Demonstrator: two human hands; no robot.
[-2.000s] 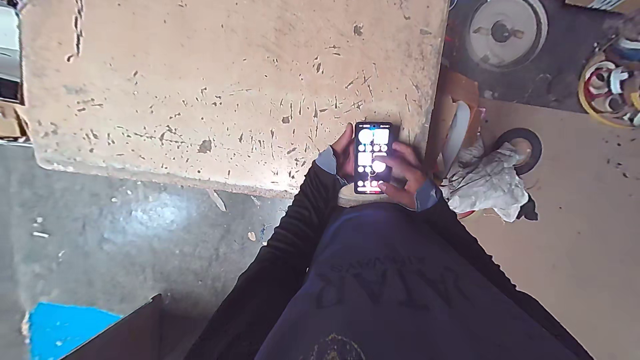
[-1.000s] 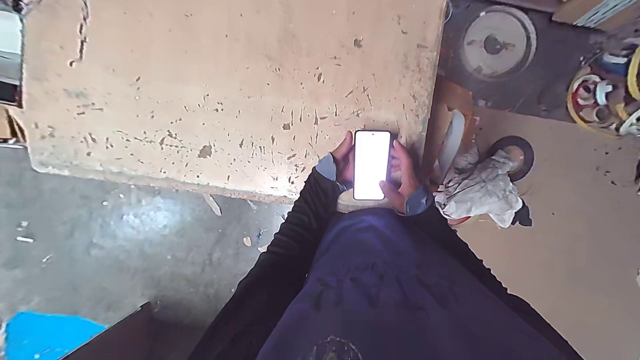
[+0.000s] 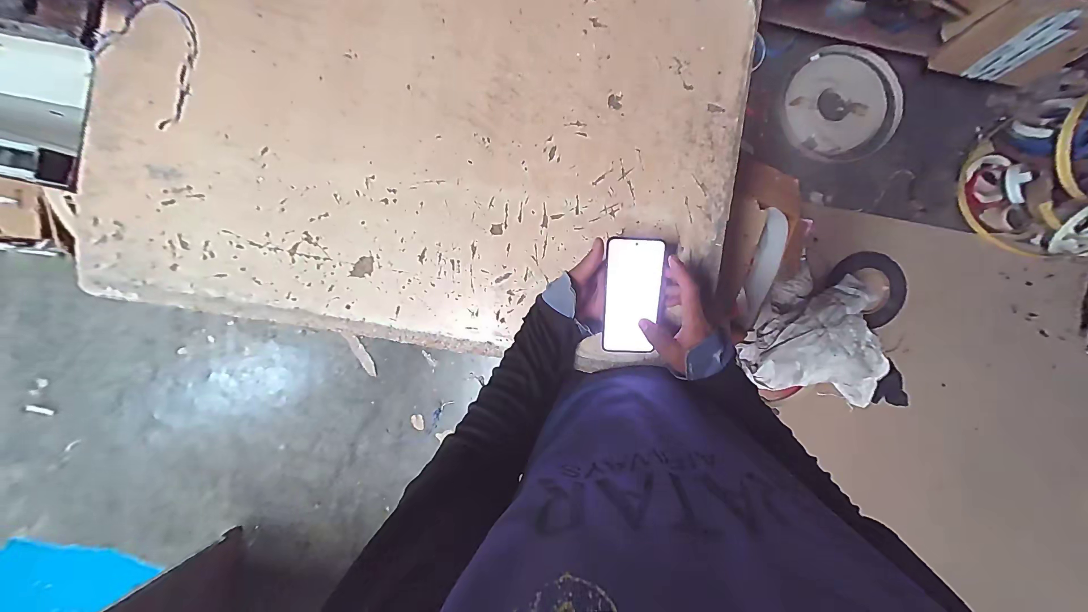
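Note:
A smartphone (image 3: 634, 293) with a bright, blank white screen is held upright between both hands, close in front of my body. My left hand (image 3: 589, 285) grips its left edge, fingers mostly hidden behind it. My right hand (image 3: 685, 310) holds the right edge, with the thumb at the lower right of the screen. Beneath and beyond the phone lies the near right corner of a worn, scratched table (image 3: 442, 170).
Right of the table are a crumpled whitish cloth or bag (image 3: 820, 344), a dark ring (image 3: 888, 285), a round disc (image 3: 841, 104) and several tape rolls (image 3: 1016, 187). A blue sheet (image 3: 72, 578) lies lower left. A cord (image 3: 187, 64) rests on the table.
The phone's screen has gone from showing icons to plain white. My right hand has shifted from over the screen to the phone's right edge.

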